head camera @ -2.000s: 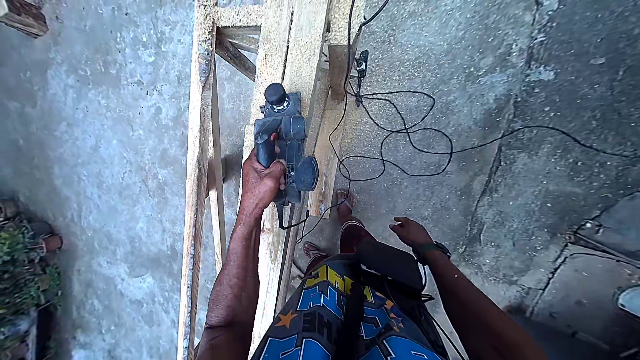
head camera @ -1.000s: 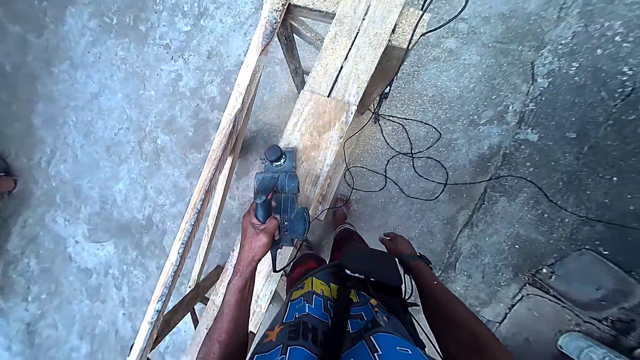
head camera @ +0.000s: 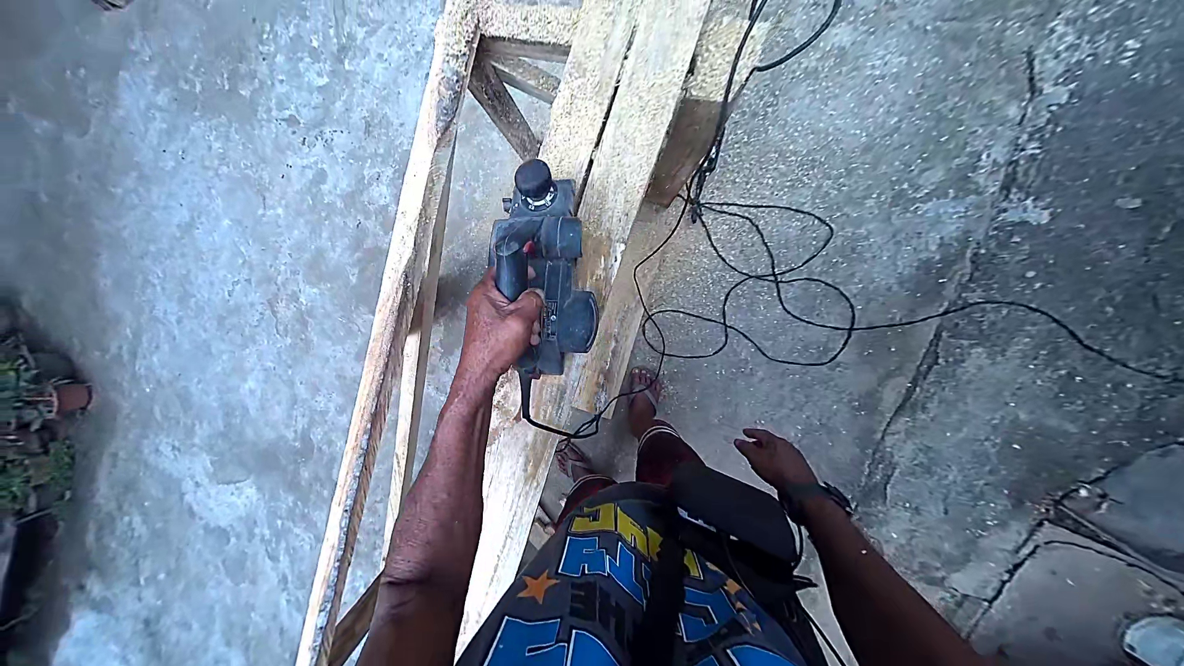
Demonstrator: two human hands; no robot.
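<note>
My left hand (head camera: 504,324) grips the rear handle of a dark electric hand planer (head camera: 555,268), which has a black front knob. The planer rests on a pale wooden board (head camera: 509,499) lying lengthwise in front of me, and its underside is hidden. Beyond it, two narrower boards (head camera: 638,111) lie side by side with a dark gap between them. From the planer's rear, a black cord (head camera: 546,427) runs toward my legs. My right hand (head camera: 775,456) hangs at my right side beside a black pouch, holding nothing, fingers loosely apart.
A long wooden frame rail (head camera: 398,287) with cross braces runs along the left. Loops of black cable (head camera: 777,277) lie on the concrete floor (head camera: 934,222) at the right. My sandaled feet (head camera: 645,393) stand close by the boards. Potted plants (head camera: 69,398) are at the far left.
The view has turned between frames. My left hand stays on the planer throughout. My right hand remains at my side.
</note>
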